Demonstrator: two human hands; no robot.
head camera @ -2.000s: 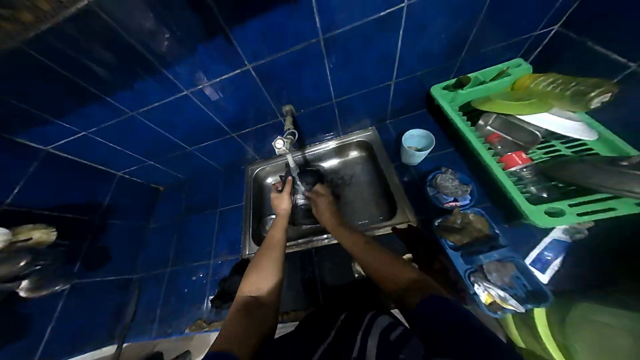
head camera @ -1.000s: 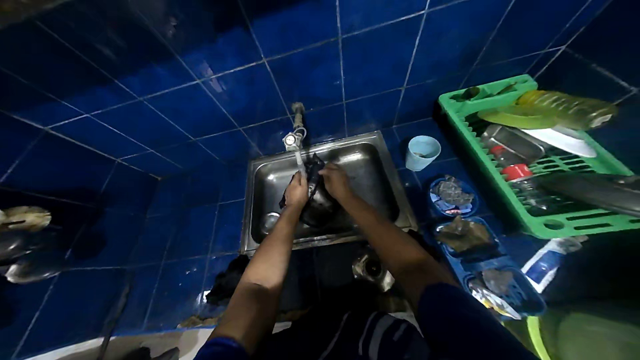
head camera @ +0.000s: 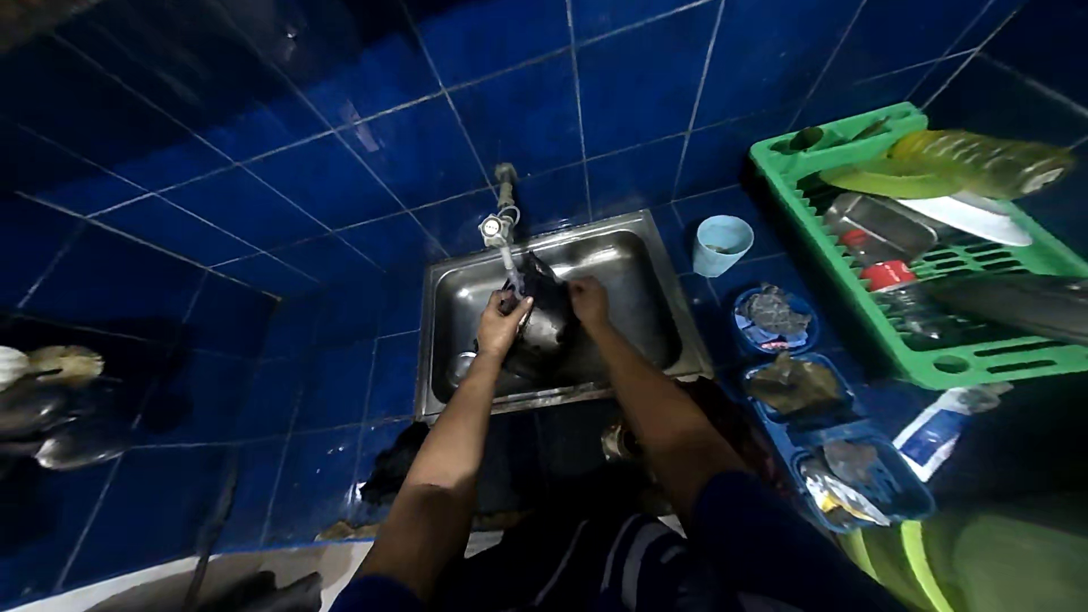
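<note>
A dark, wet plastic bag or similar limp item [head camera: 544, 319] hangs in the stainless steel sink [head camera: 633, 297]. My left hand [head camera: 501, 323] grips its upper left edge, right under the faucet [head camera: 499, 225], where water runs down. My right hand [head camera: 588, 303] is closed at the item's right edge; its fingertips are partly hidden. What the dark item is made of cannot be told for sure. A small round metal strainer or lid [head camera: 461, 365] lies at the sink's left side.
A light blue cup [head camera: 721, 246] stands right of the sink. Beside it are a round blue container [head camera: 773, 319] and a blue divided tray [head camera: 786, 433] with scouring pads and scraps. A green dish rack [head camera: 926, 365] holds plates and bottles. A blue-and-white packet [head camera: 935, 429] lies below it.
The dark item now hangs spread out between my hands, where it was bunched up one second ago. My right hand has moved away from my left.
</note>
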